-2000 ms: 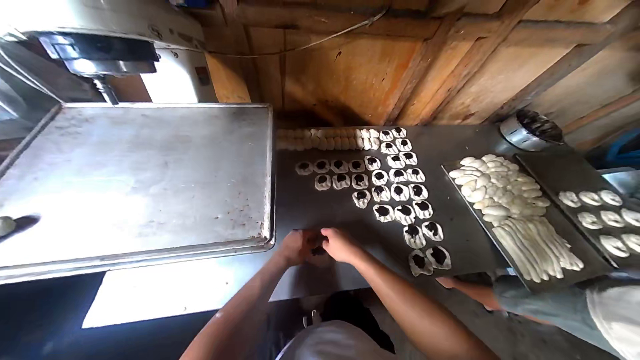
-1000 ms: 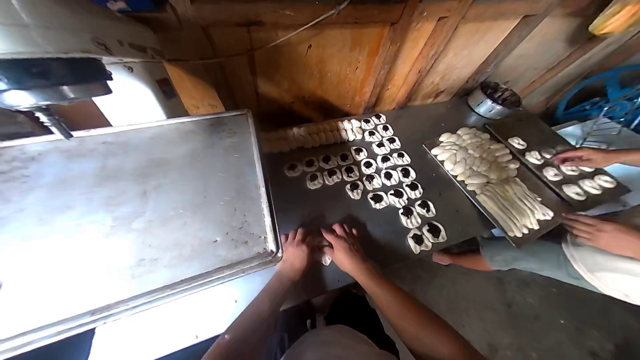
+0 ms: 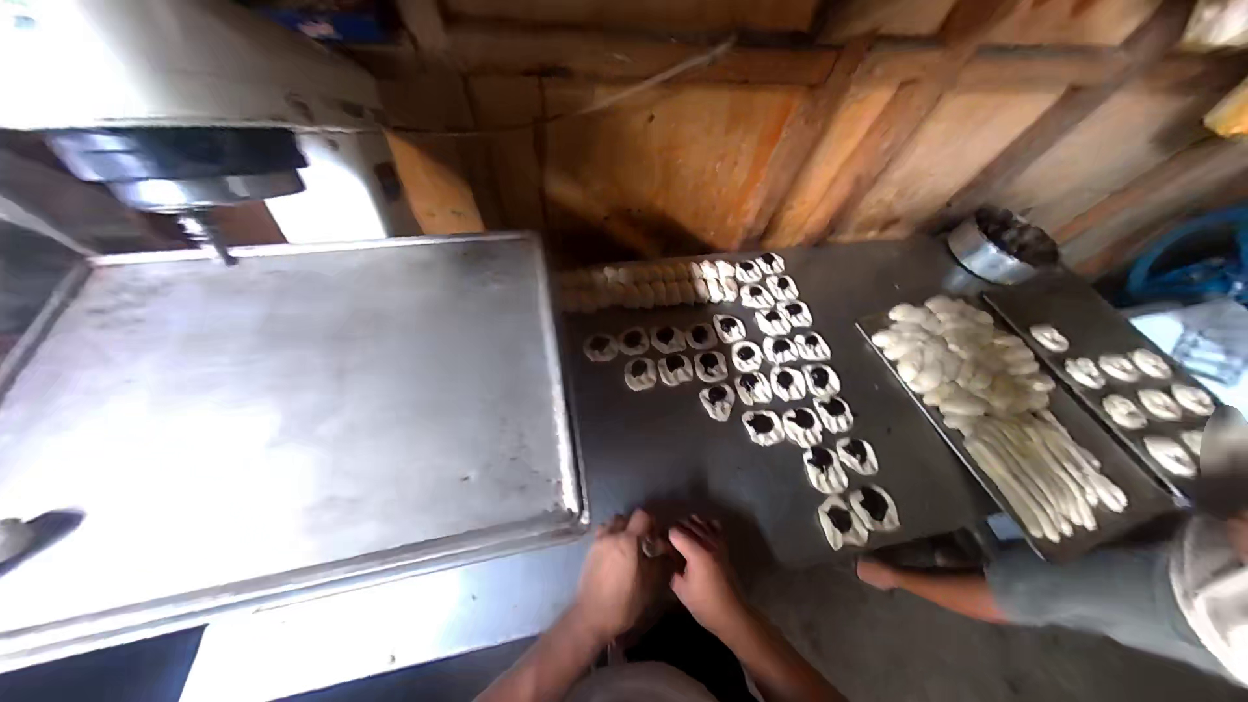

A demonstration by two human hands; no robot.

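Observation:
My left hand (image 3: pixel 620 570) and my right hand (image 3: pixel 700 565) meet at the near edge of the dark work table, fingers curled toward each other. A small piece, likely dough, shows between them (image 3: pixel 651 548); the fingers hide most of it, and which hand holds it is unclear. Beyond my hands, dough rounds with a dark filling (image 3: pixel 801 426) lie in rows on the table. Two rows of small dough pieces (image 3: pixel 643 288) sit along the back, by the wall.
A large metal baking tray (image 3: pixel 292 390) fills the left, below a mixer head (image 3: pixel 185 156). To the right are a tray of piled dough pieces and strips (image 3: pixel 965 370), a metal pot (image 3: pixel 999 249), a tray of shaped dough (image 3: pixel 1160 405) and another person's arm (image 3: pixel 936 590).
My hands were spread flat side by side on the table one second ago; now their fingers are curled together. The other person's hands have left the right-hand tray of shaped dough.

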